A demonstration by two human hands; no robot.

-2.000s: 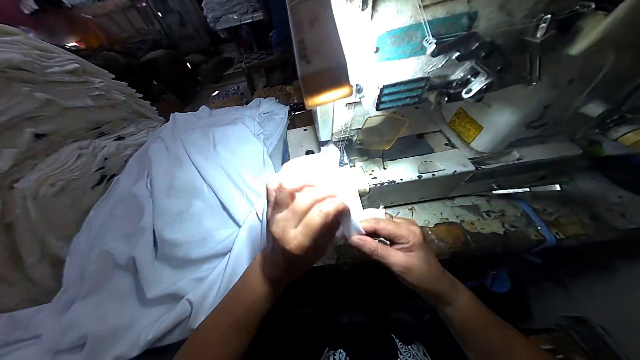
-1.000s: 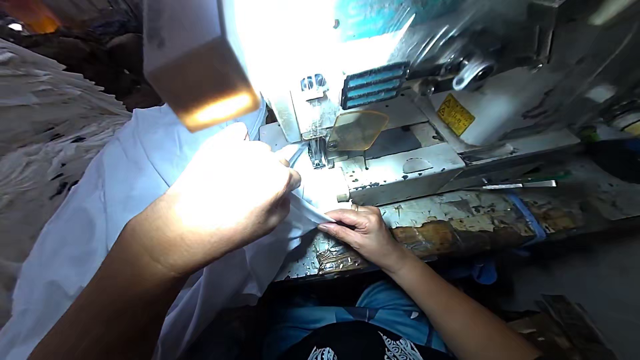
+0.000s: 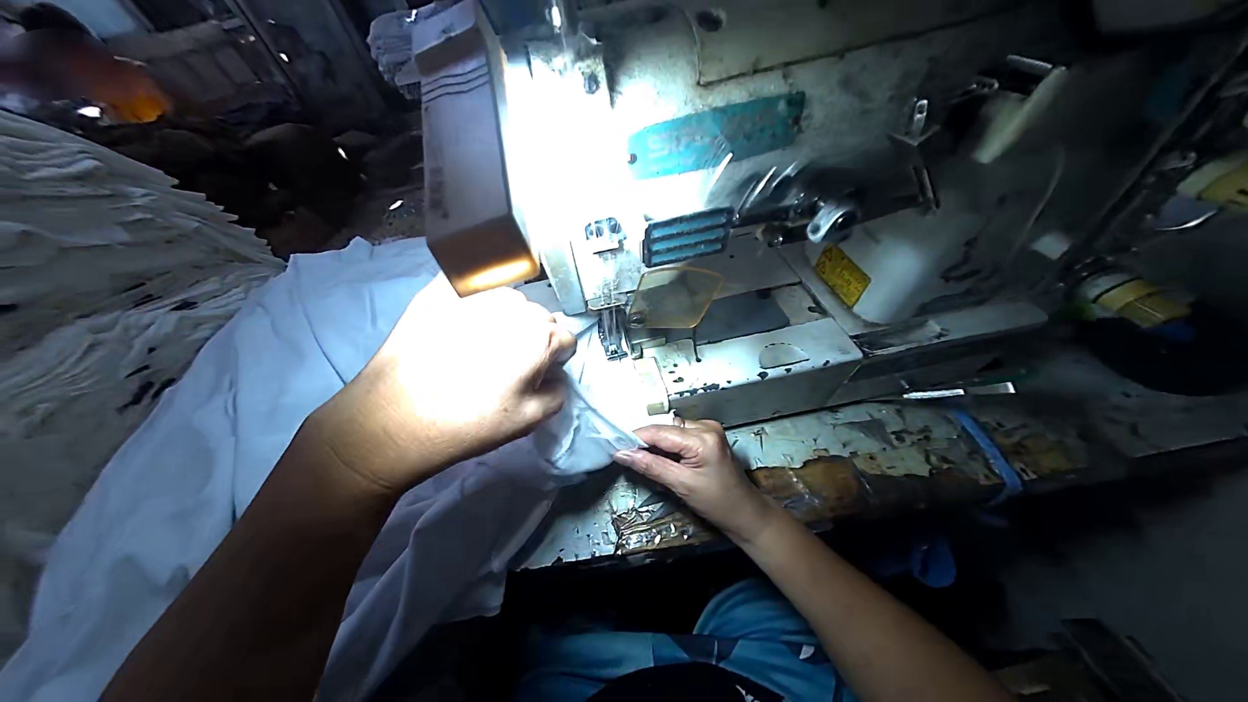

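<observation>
White fabric [image 3: 322, 331] spreads from the left up to the presser foot [image 3: 611, 336] of an industrial sewing machine [image 3: 760, 185]. Just left of the needle area, my left hand [image 3: 468, 366] is closed on the fabric; glare from the lamp washes out its back. My right hand [image 3: 687, 463] pinches a fabric edge between thumb and fingers, in front of the machine bed [image 3: 770, 366]. Between the two hands the cloth is stretched in a narrow fold. Whether fabric lies under the foot cannot be told in the glare.
A tall stack of layered cloth [image 3: 97, 263] stands at the left. The lamp housing [image 3: 473, 156] overhangs my left hand. The worn table edge [image 3: 838, 487] carries peeling tape and a blue strap [image 3: 985, 453]. Thread cones [image 3: 1136, 292] stand at the far right.
Two seconds ago my hands were close together in front of the needle; my left hand has since moved left and up, and they are farther apart. Both still hold the fabric.
</observation>
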